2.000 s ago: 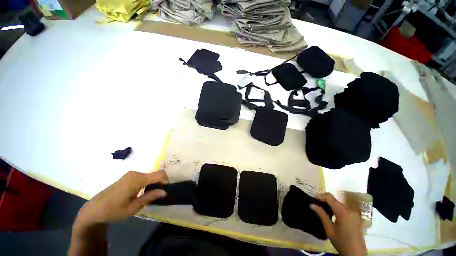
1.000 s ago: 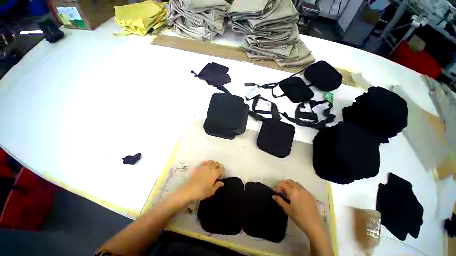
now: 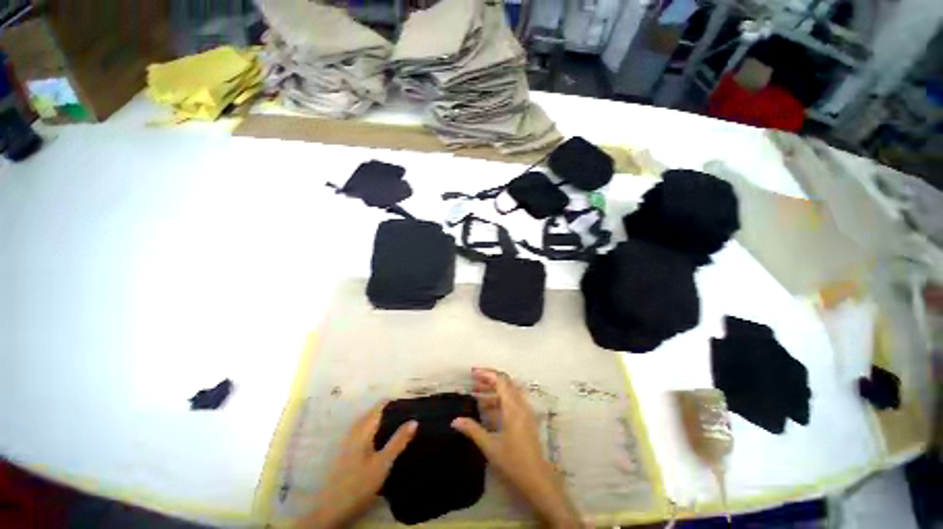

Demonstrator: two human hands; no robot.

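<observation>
A small pile of black fabric panels [image 3: 436, 470] lies near the front edge of the grey-beige gluing board [image 3: 589, 434]. My left hand [image 3: 364, 467] is at the pile's left side, with its thumb on the top. My right hand [image 3: 507, 434] is at its right side, thumb on the top edge and fingers raised and apart. How many panels are in the pile I cannot tell. Glue lines show on the bare board. The glue bottle [image 3: 707, 424] lies right of the board.
Behind the board are a neat panel stack [image 3: 412, 263], a smaller panel [image 3: 513, 290] and strap pieces [image 3: 564, 238]. A large panel stack [image 3: 641, 294] stands right, with irregular black pieces [image 3: 760, 374] beyond. A black scrap [image 3: 211, 395] lies left. Beige stacks [image 3: 470, 72] stand at the far edge.
The panels, earlier in a row and then side by side, are now gathered in one pile between my hands. My hands have moved closer together. The view has shifted.
</observation>
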